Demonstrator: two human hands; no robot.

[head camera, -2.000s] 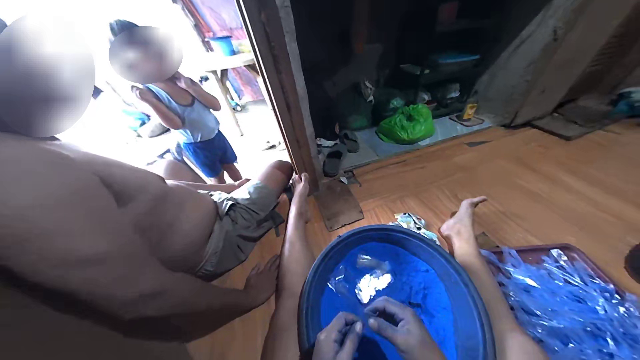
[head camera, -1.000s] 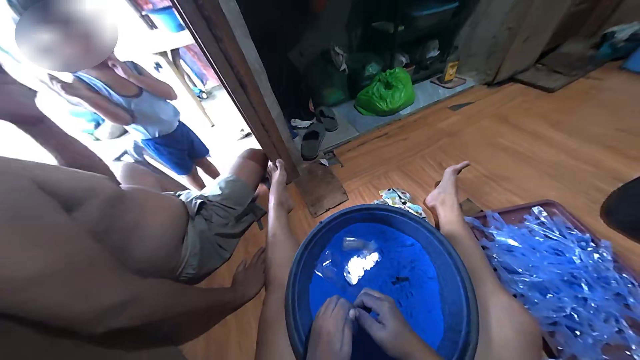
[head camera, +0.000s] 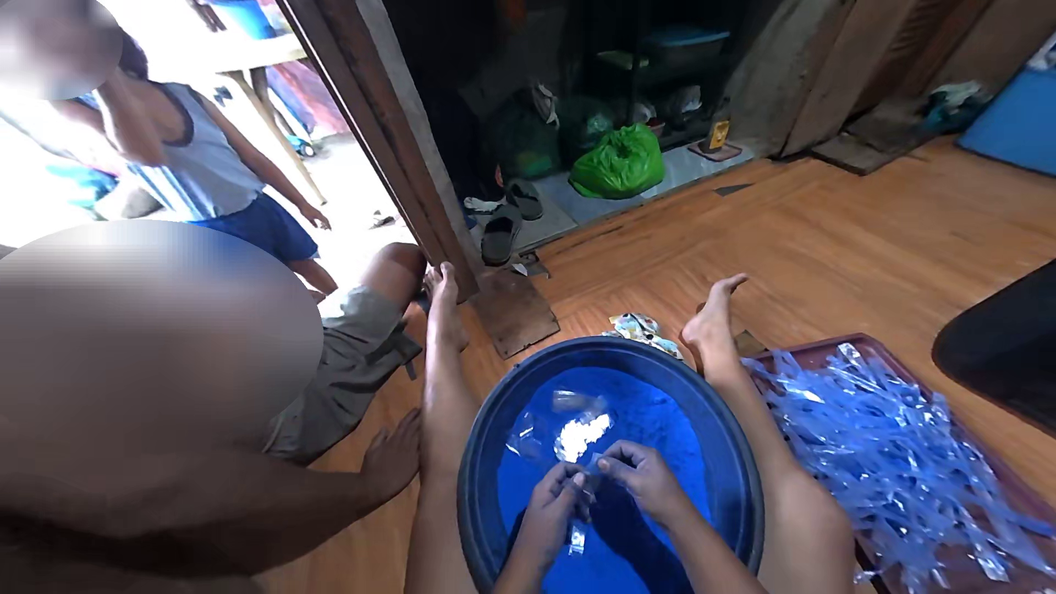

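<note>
A dark blue round tub (head camera: 610, 351) stands between my legs with bright blue powder (head camera: 643, 404) in it. Over the powder, my left hand (head camera: 557, 499) and my right hand (head camera: 639, 474) meet, their fingertips pinching a small clear plastic piece (head camera: 592, 469) between them. Just beyond my fingers lies a white heap (head camera: 582, 436), too bright to make out. Clear plastic pieces (head camera: 524, 437) rest to its left and above it. Another small shiny piece (head camera: 577, 540) shows below my left fingers.
A maroon tray (head camera: 982, 445) heaped with blue-tinted plastic strips (head camera: 874, 445) is at the right. One person sits close on the left, a hand (head camera: 392, 454) on the floor; another stands in the doorway. Slippers (head camera: 502, 233) and a green plastic bag (head camera: 619, 162) lie ahead, a dark object (head camera: 1002, 346) far right.
The standing person has lowered an arm that was raised near the head. The seated person's head has come into view low on the left. My hands stay together over the tub.
</note>
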